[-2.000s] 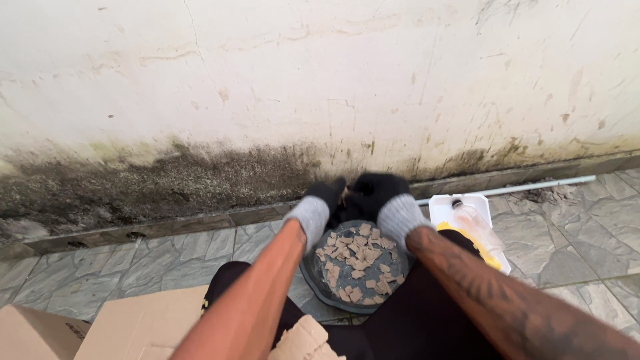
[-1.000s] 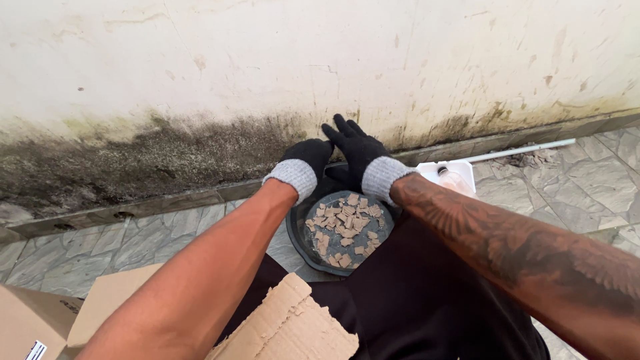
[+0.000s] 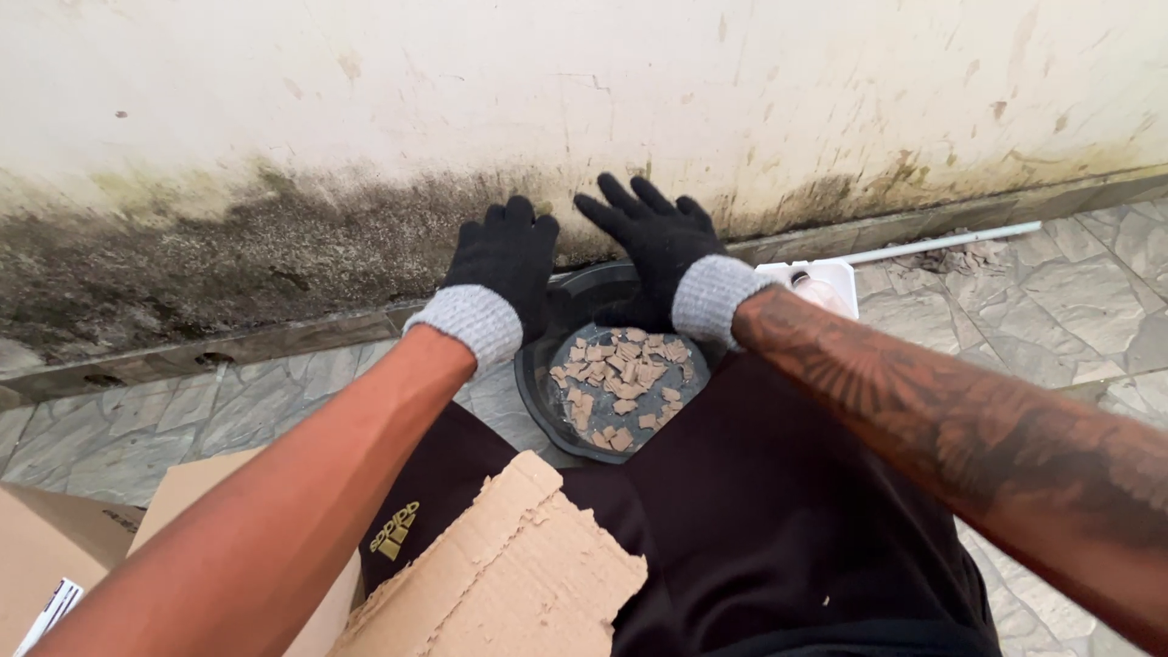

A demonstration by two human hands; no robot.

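Note:
Both hands wear black knit gloves with grey cuffs. My left hand (image 3: 506,260) is above the left rim of a dark round basin (image 3: 537,401), palm down, holding nothing that I can see. Over the basin's far right side, my right hand (image 3: 659,242) has its fingers spread towards the wall, with nothing visible in it. Torn cardboard pieces (image 3: 625,370) lie scattered in the basin, which stands on the floor by my legs. A larger torn sheet of corrugated cardboard (image 3: 511,575) rests on my lap.
A stained wall (image 3: 584,109) rises just beyond the basin. To the right are a white tray (image 3: 841,278) with a clear container in it and a pale pole (image 3: 949,242) along the skirting. A cardboard box (image 3: 55,538) stands at lower left on the stone-patterned tiles.
My hands, close together two seconds ago, have moved apart. The fingers of my right hand have spread wide. More of the cardboard sheet on my lap shows.

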